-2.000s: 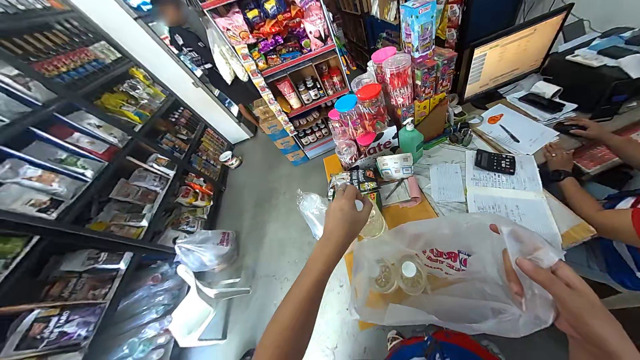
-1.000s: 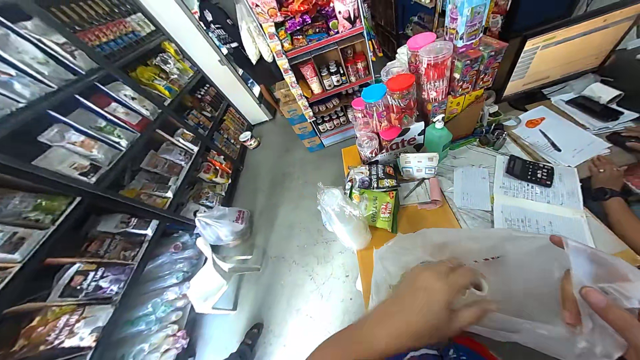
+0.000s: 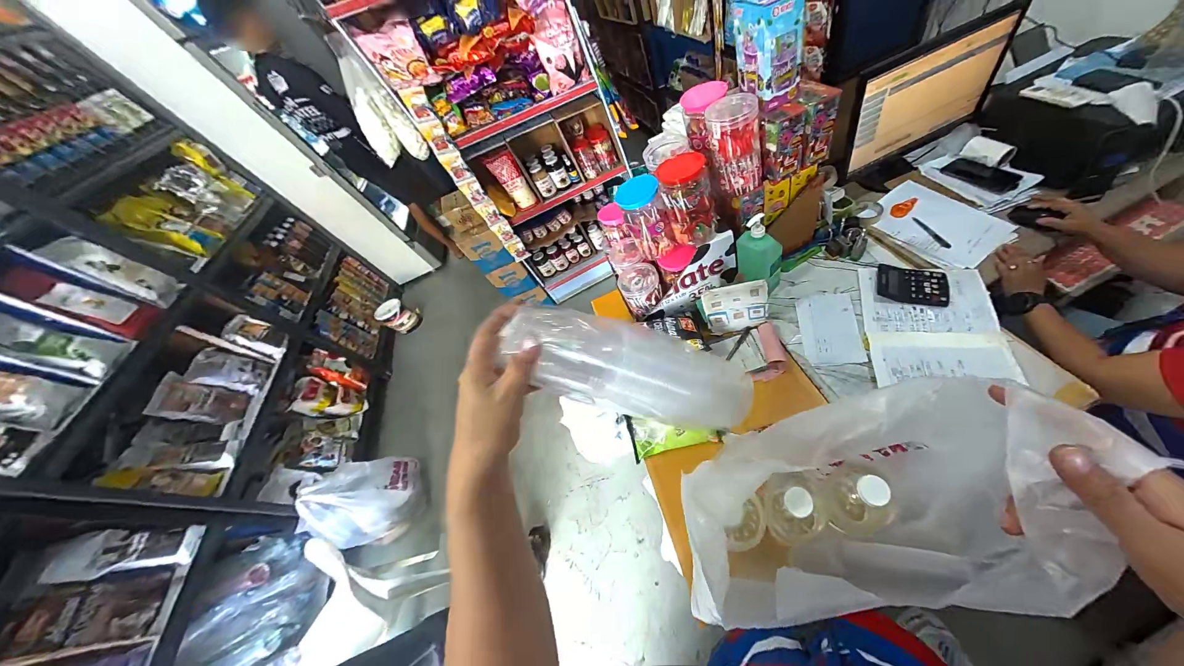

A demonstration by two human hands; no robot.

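My left hand (image 3: 504,384) grips one end of a clear plastic-wrapped stack of plastic cups or lids (image 3: 638,370), held tilted over the edge of the yellow-topped counter (image 3: 671,472). My right hand (image 3: 1110,490) holds the side of a translucent white plastic bag (image 3: 934,527) near its opening. Through the bag show bottles with white caps (image 3: 797,502) and another round clear container (image 3: 746,523). A green snack packet (image 3: 673,438) lies on the counter, partly behind the wrapped stack.
Candy jars (image 3: 684,190), a green pump bottle (image 3: 758,254), a calculator (image 3: 912,285) and an open notebook (image 3: 934,324) stand or lie on the counter. A co-worker's hand (image 3: 1022,270) is at right. Shelves line the left; a white plastic chair (image 3: 347,601) and tied bag (image 3: 361,499) are below.
My left hand has moved from over the bag to the left and now holds the wrapped stack, which stood at the counter's left edge one second ago. More bottle caps show in the bag.
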